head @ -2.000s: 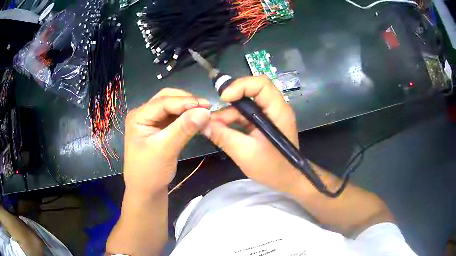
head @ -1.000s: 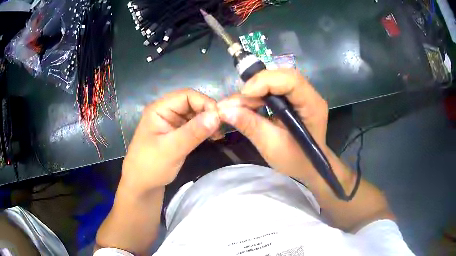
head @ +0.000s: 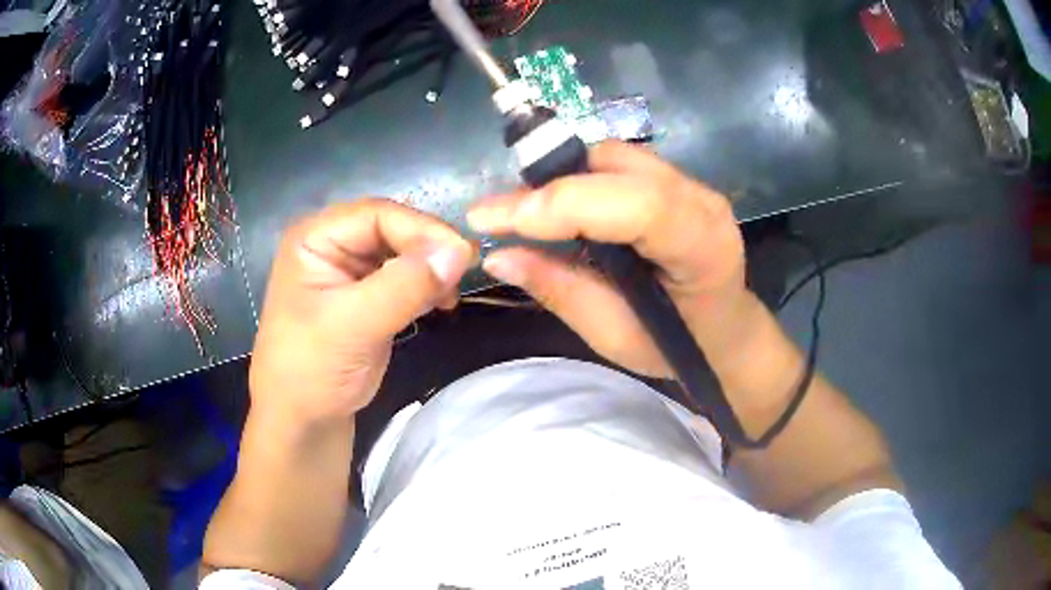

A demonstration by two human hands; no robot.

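Observation:
My left hand (head: 346,288) is pinched, thumb against fingers, on thin lead wires (head: 498,302); pale orange strands show just below the fingertips, and the cable itself is mostly hidden. My right hand (head: 645,236) is wrapped around the black soldering iron (head: 542,141), whose metal tip points up and away from me. Its thumb and index fingertip are slightly apart, close to my left fingertips. A green PCB panel (head: 553,78) lies on the table beyond the iron, with a small silvery flat piece (head: 626,118) beside it.
Loose black cables with orange ends (head: 184,138) lie at left by a clear plastic bag (head: 72,98). More black cables (head: 363,46) are fanned at the back. A red piece (head: 883,29) is at back right. Another person's sleeve (head: 75,536) shows at lower left.
My right thumb and index finger have parted from my left fingertips and from each other. Both hands and the iron have moved slightly left. The view has shifted, with the table lying higher.

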